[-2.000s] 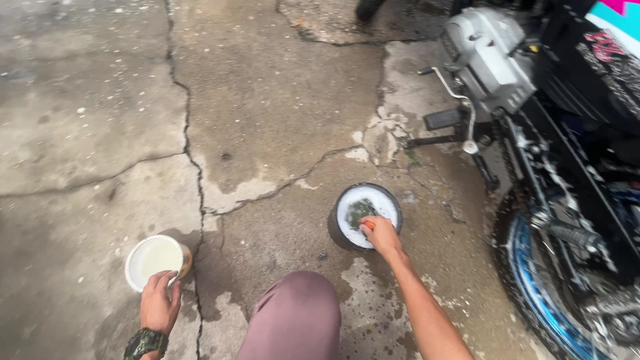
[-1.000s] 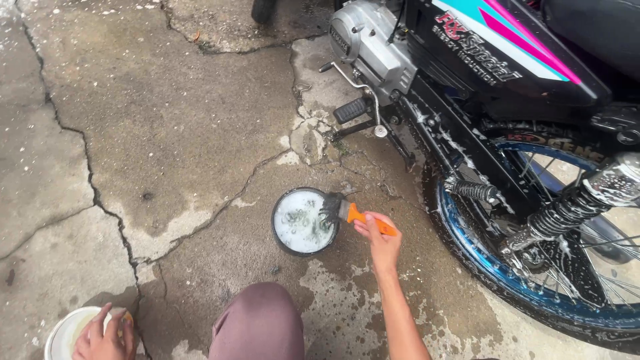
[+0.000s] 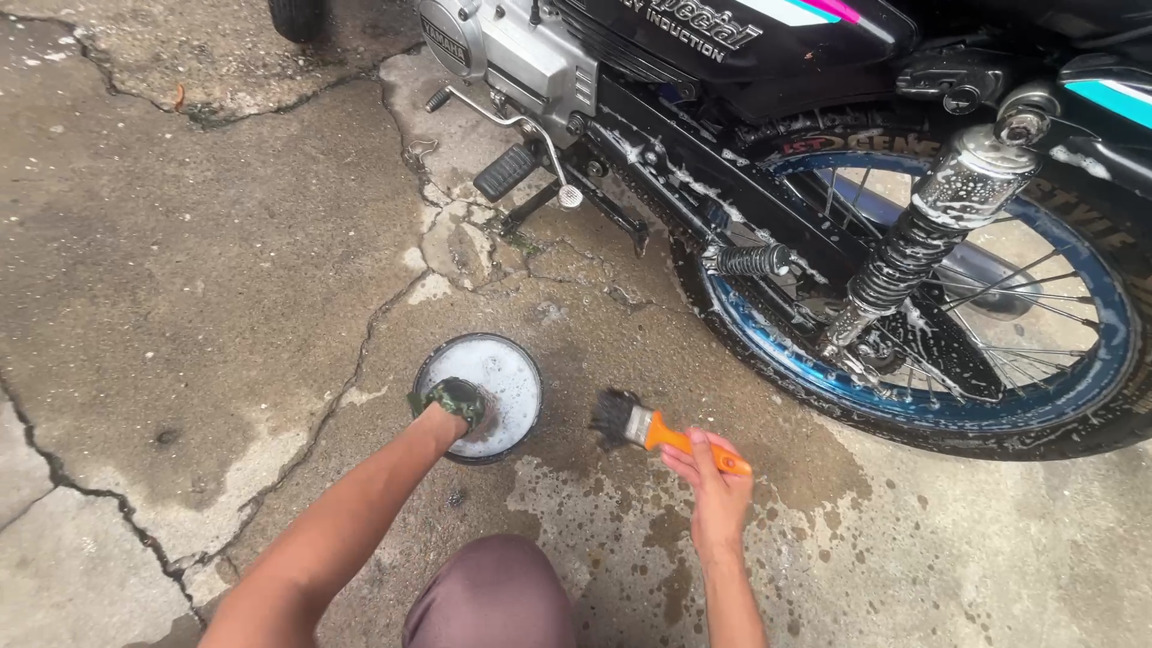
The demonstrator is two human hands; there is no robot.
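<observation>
A dark round bucket (image 3: 529,429) of foamy water stands on the concrete. My left hand (image 3: 481,419) is down in it, hidden by suds past the wrist, so its fingers do not show. A camouflage-patterned wristwatch (image 3: 454,400) sits at the rim on that wrist. To the right of the bucket, my right hand (image 3: 709,463) grips a paintbrush (image 3: 664,434) by its orange handle. The brush's dark, wet bristles point left toward the bucket, above the ground. Foam clings to the motorcycle's shock absorber (image 3: 943,211) and swingarm (image 3: 720,171).
The motorcycle's blue-rimmed rear wheel (image 3: 783,351) stands at the right. Its footpeg (image 3: 506,173) and gear lever (image 3: 540,126) jut out above the bucket. Part of another tyre (image 3: 297,18) shows at the top. Cracked, wet concrete (image 3: 225,243) lies around, and my knee (image 3: 490,594) is at the bottom.
My left hand has left the pale tub on the left and gone into the bucket. My right hand has drawn the brush out of the bucket and off to the right. The view has shifted right.
</observation>
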